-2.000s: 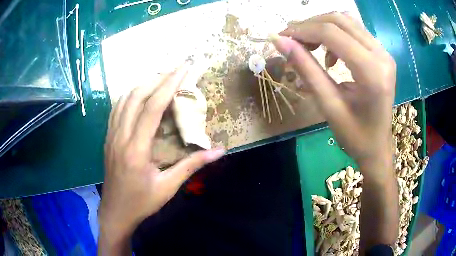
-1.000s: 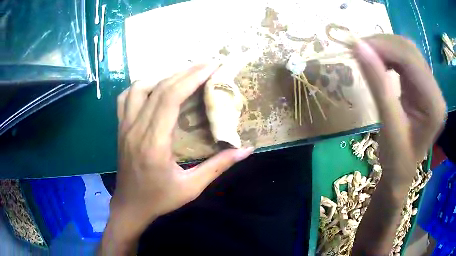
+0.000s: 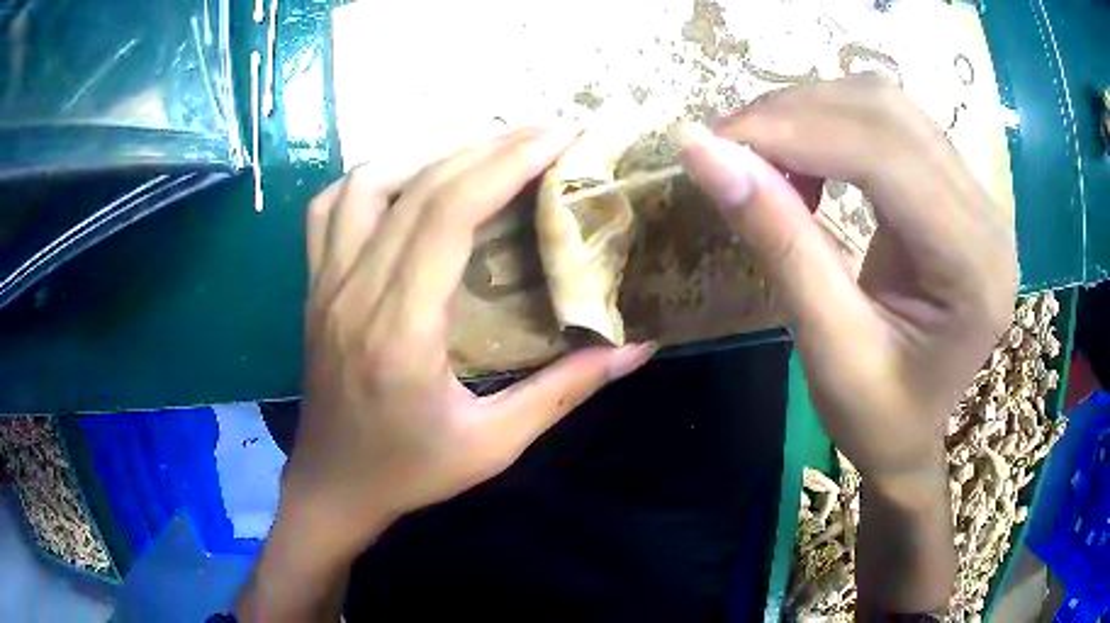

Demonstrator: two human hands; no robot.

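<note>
A cream hollow body part (image 3: 584,262) stands out over the pale, stained work board (image 3: 438,61), its hollow facing up. My left hand (image 3: 414,316) holds it between thumb and fingertips. My right hand (image 3: 876,231) pinches a thin pale stick (image 3: 645,183) between thumb and forefinger. The stick's far end reaches the hollow at the upper end of the part. The fan of spare sticks and the white blob are not visible; my right hand covers that area.
A green tray (image 3: 788,487) heaped with cream pieces (image 3: 1004,402) is at lower right. Clear plastic (image 3: 122,85) edges a dark opening at left. Thin white sticks (image 3: 257,128) lie on the green bench cover (image 3: 158,316). Blue plastic (image 3: 152,481) shows at lower left.
My right hand has moved left from beside the spare sticks, bringing its stick to the hollow of the part. My left hand keeps its hold. The whole view has also shifted.
</note>
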